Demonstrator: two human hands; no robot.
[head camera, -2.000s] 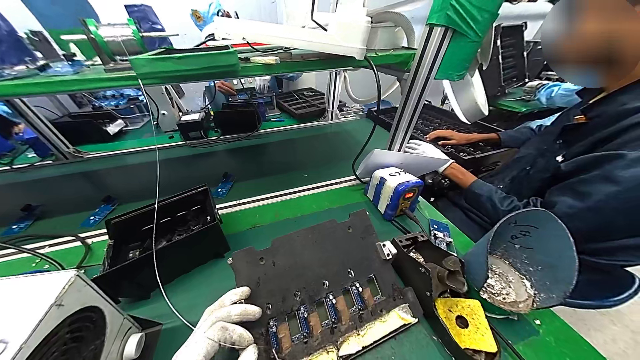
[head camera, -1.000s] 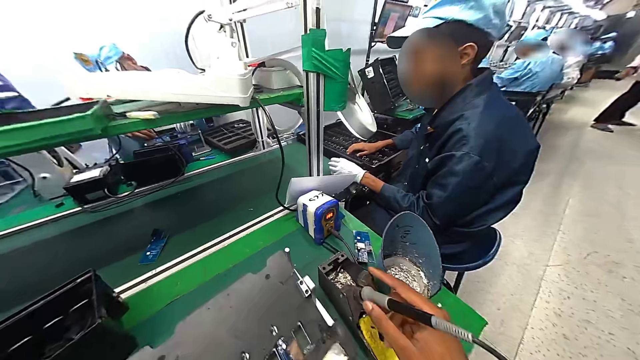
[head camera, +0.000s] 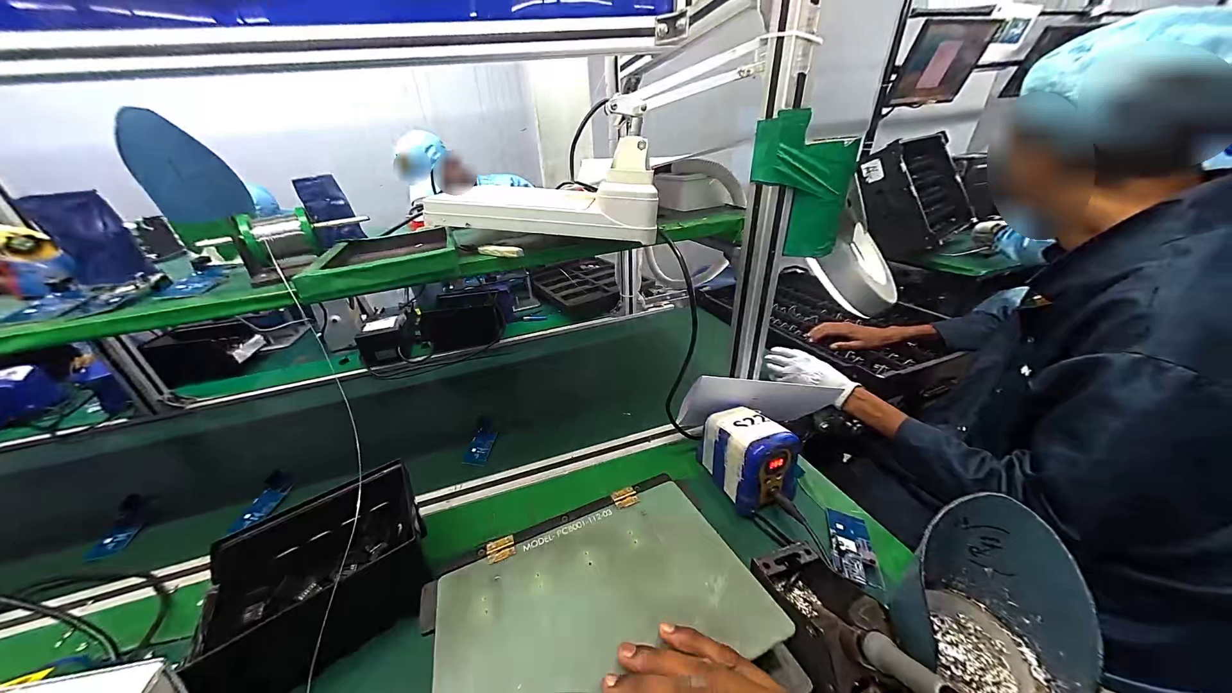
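Observation:
My bare right hand (head camera: 683, 664) lies palm down, fingers slightly apart, on the grey-green hinged lid (head camera: 587, 587) of a fixture at the bottom middle. The lid is down, with two brass-coloured hinges along its far edge; what is under it is hidden. My left hand is out of view. Right of my right hand, a soldering iron (head camera: 895, 659) rests in its stand (head camera: 833, 616). Behind the stand is a blue soldering station (head camera: 751, 457) with a lit display. A blue circuit board (head camera: 854, 547) lies beside the station.
A black bin (head camera: 308, 577) with small parts stands left of the fixture. Solder wire hangs from a spool (head camera: 279, 236) on the shelf. Several blue boards (head camera: 479, 445) lie in the channel behind. A scoop-shaped container (head camera: 1001, 587) holds metallic scraps at right, near a seated co-worker (head camera: 1107, 385).
My right hand has let go of the soldering iron, now in its stand, and is on the lid. The lid covers the boards seen earlier. My gloved left hand has left view.

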